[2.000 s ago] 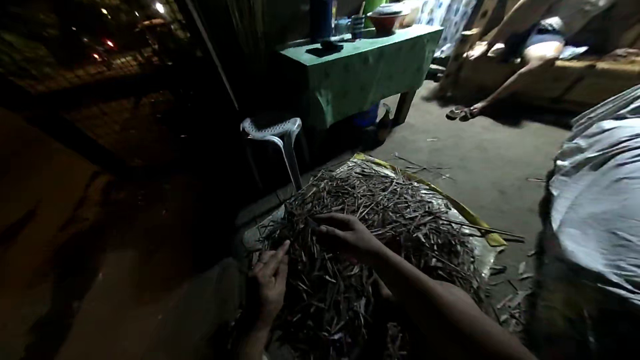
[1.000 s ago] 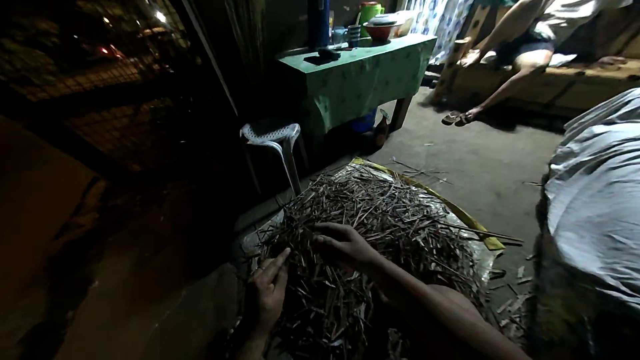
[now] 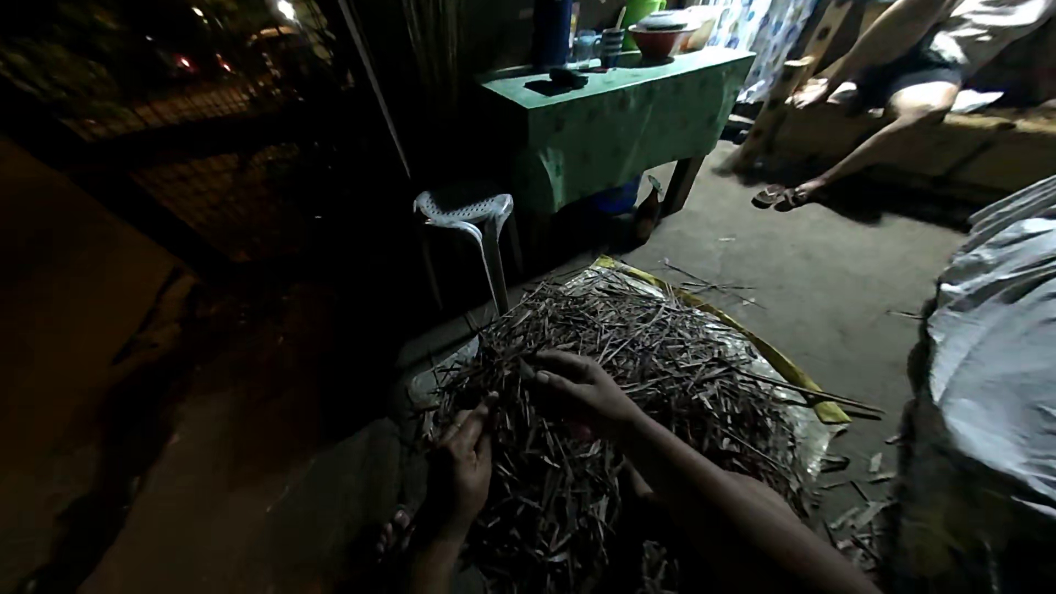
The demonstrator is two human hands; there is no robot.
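A heap of dry, dark plant strips [image 3: 660, 355] lies on a pale sheet with a yellow edge [image 3: 767, 355]. My left hand [image 3: 466, 458] is at the heap's left side, fingers pointing up and toward the other hand; whether it holds anything is too dark to tell. Over the heap's middle left is my right hand [image 3: 586, 392], its thumb and forefinger close together near a small dark piece, though a grip on it cannot be made out. The two hands are apart, with strips between and below them.
A white plastic stool [image 3: 466, 214] stands beyond the heap, beside a table with a green cloth [image 3: 627, 124] bearing bowls and cups. At right is a large pale covered bundle [image 3: 998, 346]. A person [image 3: 916, 99] sits on a bench at the back right.
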